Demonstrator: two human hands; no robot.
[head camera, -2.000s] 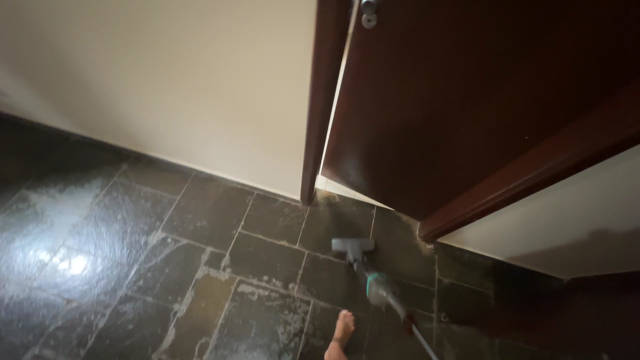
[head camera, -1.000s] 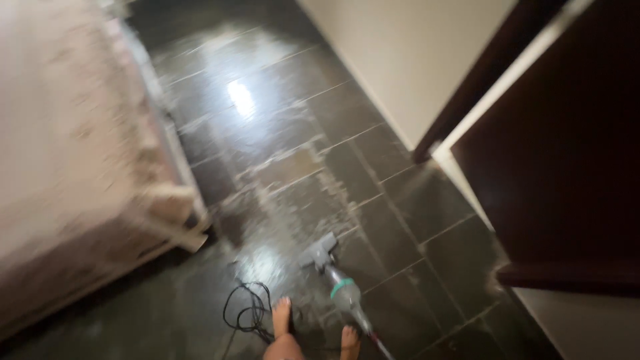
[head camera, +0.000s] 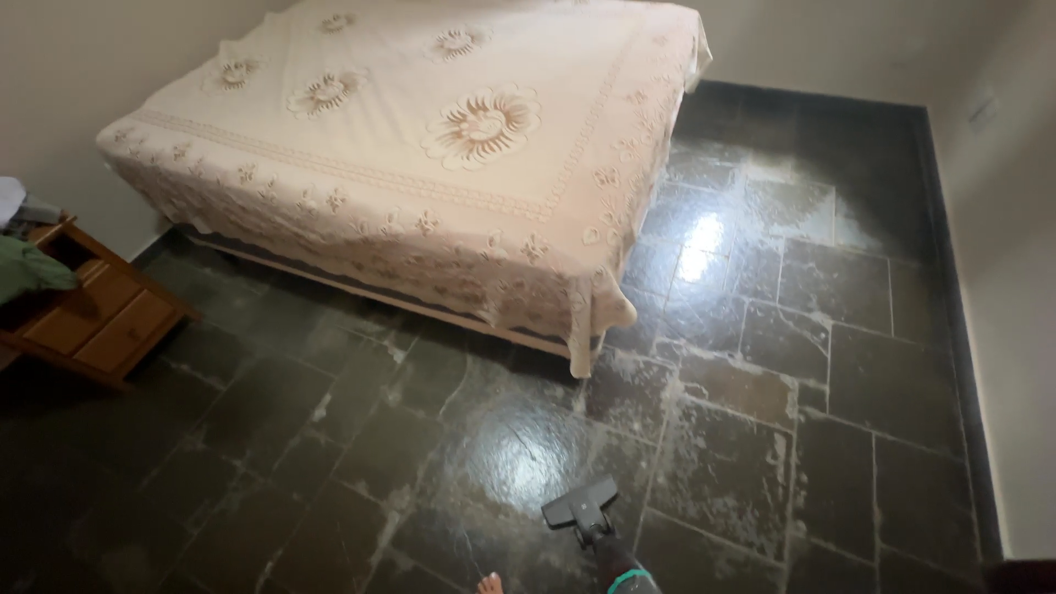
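A grey vacuum cleaner floor head (head camera: 580, 503) rests on the dark stone-tile floor at the lower middle of the head view. Behind it, the dark vacuum body with a teal ring (head camera: 629, 577) runs out of the bottom edge. Just left of the vacuum, the toes of a bare foot (head camera: 489, 584) show at the bottom edge. Neither my left hand nor my right hand is in the picture, so what they hold cannot be seen.
A bed with a cream flowered cover (head camera: 363, 165) stands beyond the vacuum head, its near corner hanging low. At left is a wooden drawer cabinet (head camera: 107, 313) with a green cloth (head camera: 31, 271) on it. A pale wall (head camera: 1006, 289) borders the tiles at right.
The view has swung left from the dark door, past the bed's corner, to the whole bed. The black cord seen beside the feet a second ago is out of view.
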